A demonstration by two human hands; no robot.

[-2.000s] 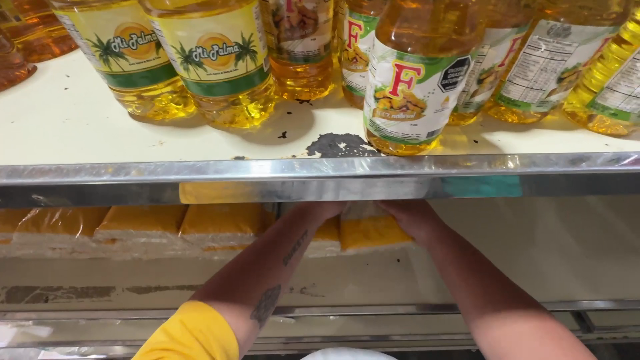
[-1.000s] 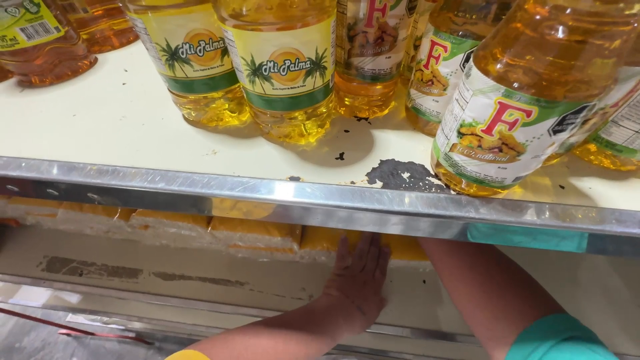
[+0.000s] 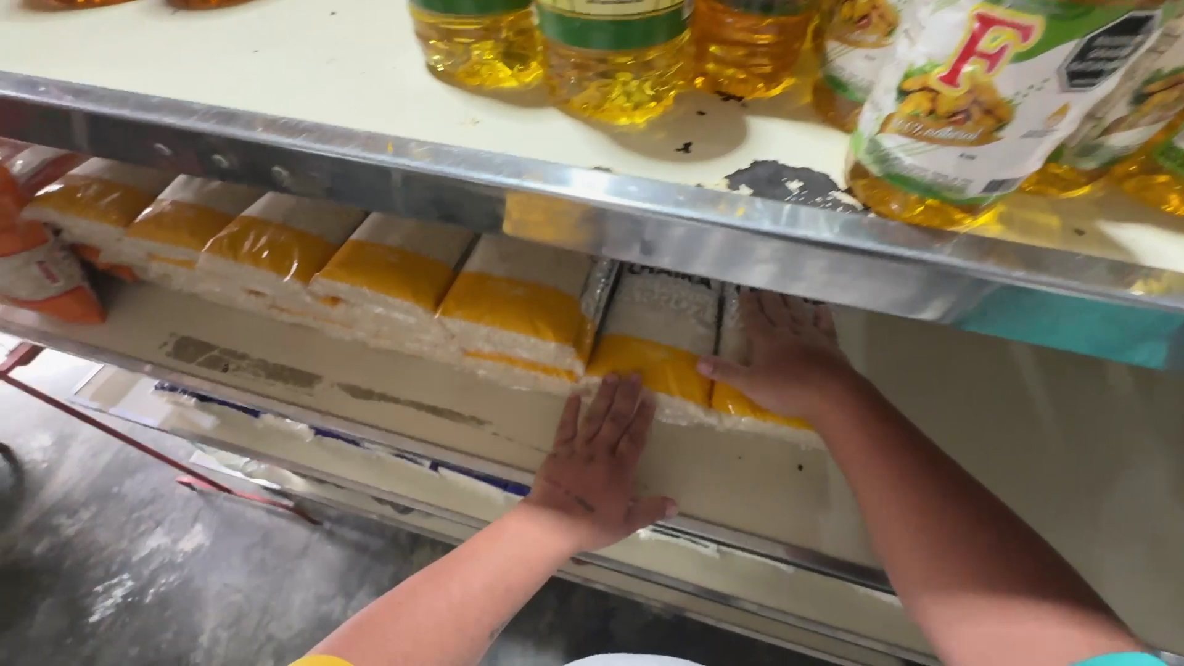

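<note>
Plastic bags of rice with yellow bands point(image 3: 518, 305) stand in a row on the lower shelf, stacked in layers toward the left. My left hand point(image 3: 601, 453) lies flat, fingers spread, its fingertips against the front lower edge of the bags. My right hand point(image 3: 786, 356) rests palm down on the rightmost bag, its thumb reaching onto the neighbouring bag point(image 3: 652, 365). Those two bags sit lower than the stacked ones beside them. Neither hand grips anything. The far ends of the bags are hidden under the upper shelf.
The metal edge of the upper shelf point(image 3: 444, 176) runs just above my right hand. Oil bottles point(image 3: 971, 111) stand on that shelf. An orange package point(image 3: 42, 268) lies at the far left. Below left are a red metal bar point(image 3: 139, 444) and the floor point(image 3: 139, 555).
Two seconds ago both hands were together under the upper shelf; now they are apart, the left at the bags' front and the right on top. The view has tilted down.
</note>
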